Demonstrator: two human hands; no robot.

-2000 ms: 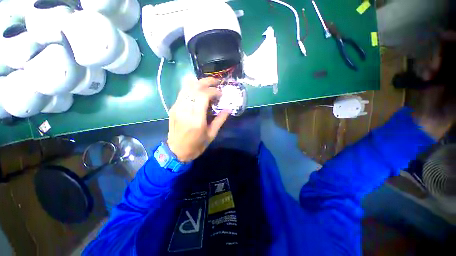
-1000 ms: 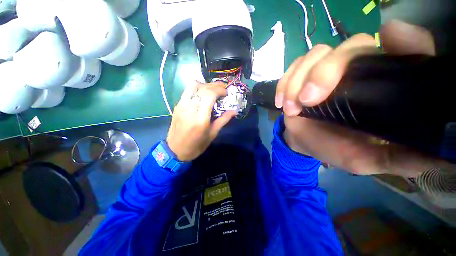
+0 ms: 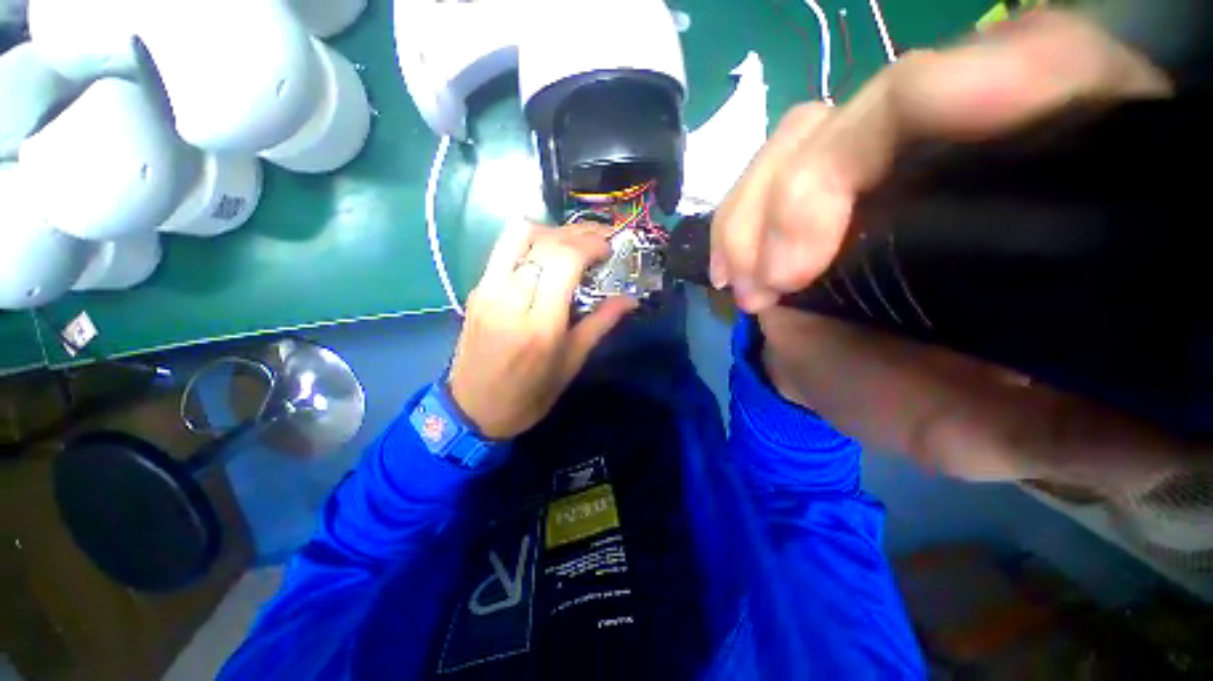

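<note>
My left hand point(image 3: 522, 319) grips the camera module with its silvery circuit board point(image 3: 629, 266) facing up, at the bench's front edge. Red, yellow and black wires point(image 3: 636, 210) run from the board into the black dome opening of the white camera housing point(image 3: 599, 47). My right hand point(image 3: 811, 200) is shut round the thick black electric screwdriver point(image 3: 984, 253), which looks large near the lens. Its front end is at the module's right side; the tip and any screw cannot be made out.
White housings point(image 3: 220, 80) are piled at the left of the green mat point(image 3: 379, 253). A crumpled white sheet point(image 3: 729, 140) lies right of the housing. A white cable point(image 3: 434, 220) hangs over the front edge. A round black stool point(image 3: 136, 510) stands below left.
My right hand has come in from the right with the electric screwdriver and moved slightly closer to the module. My left hand keeps its hold; the view has shifted slightly.
</note>
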